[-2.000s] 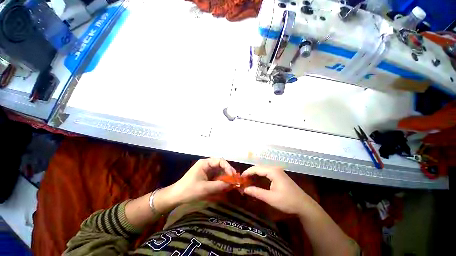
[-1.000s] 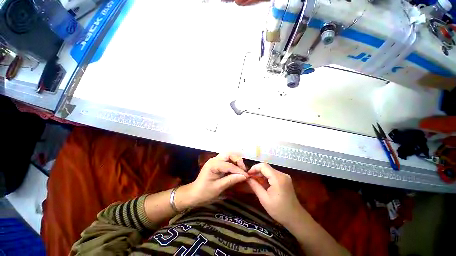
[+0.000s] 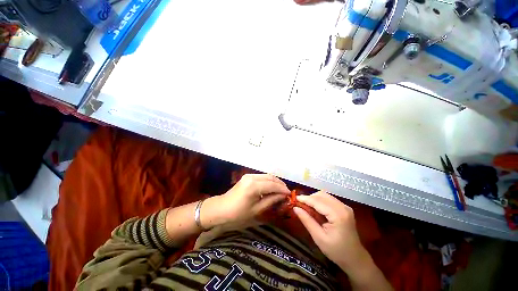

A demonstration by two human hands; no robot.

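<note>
Rust-orange cloth [image 3: 133, 170] lies in folds over the lap, below the table's front edge. My left hand [image 3: 250, 199] pinches a small bunched bit of the orange cloth [image 3: 292, 200] between thumb and fingers. My right hand [image 3: 329, 221] pinches the same bit from the other side, close to my left fingertips. Both hands are just in front of the table edge, over the lap. Fine detail at the fingertips is too small and blurred to tell.
The white sewing machine [image 3: 431, 62] stands at the right, its presser foot area above the bed [image 3: 375, 125]. Snips [image 3: 453, 183] with blue and red handles lie at the right beside a black bundle [image 3: 478, 181]. A ruler scale [image 3: 369, 187] runs along the front edge. A clear bottle [image 3: 97, 12] stands upper left.
The view has shifted, so the machine and table sit farther right. The hands stay together; the pinched orange bit shows more between the fingertips than one second ago.
</note>
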